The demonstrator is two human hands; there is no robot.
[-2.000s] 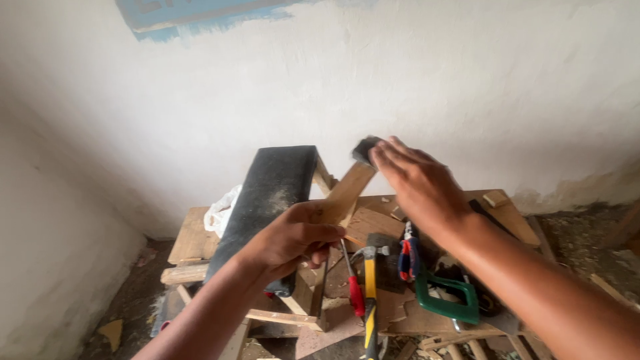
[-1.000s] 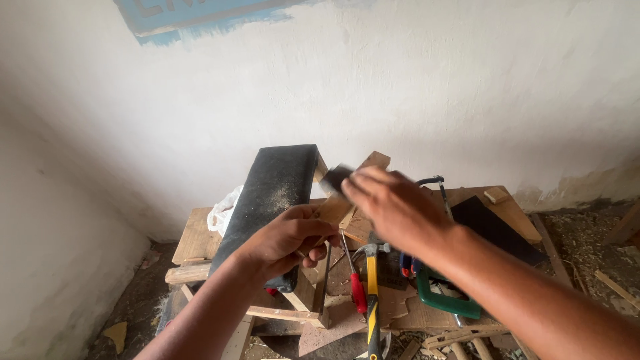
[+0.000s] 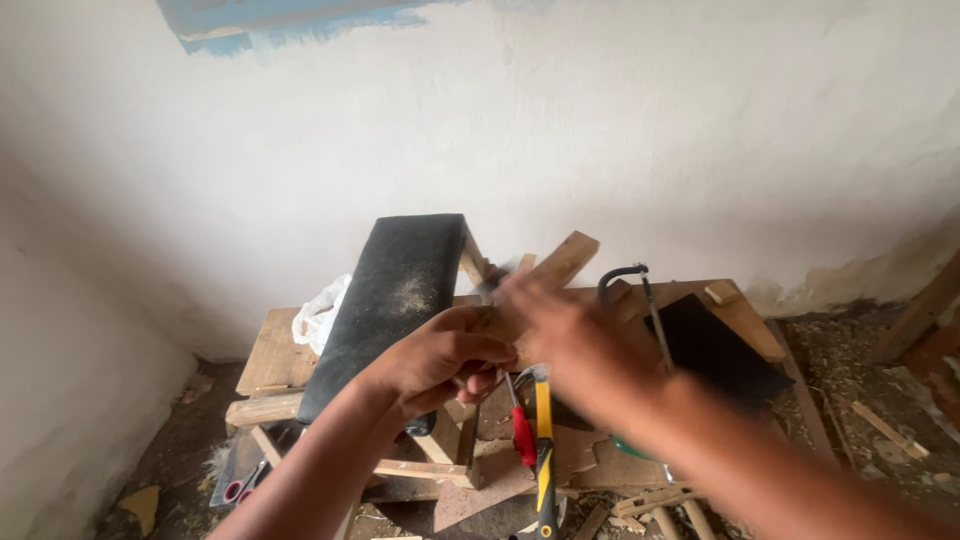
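My left hand grips the near end of a wooden strip, which slants up and away to the right. Blurred by motion, my right hand lies over the strip's middle, its fingers on a dark block that is mostly hidden. Left of the hands stands a wooden-framed stool or bench with a black padded top, dusted with pale sawdust. Below the hands lie a red-handled screwdriver and a hammer with a yellow and black handle.
A hacksaw with a green handle lies partly under my right forearm, beside a black sheet. A white plastic bag rests on the wooden tabletop. Scissors are at lower left. Wood scraps litter the floor; a wall stands behind.
My right hand has moved back and forth along the strip with the dark block. The strip's far end, covered two seconds ago, now shows beyond my hand. My left hand keeps its grip.
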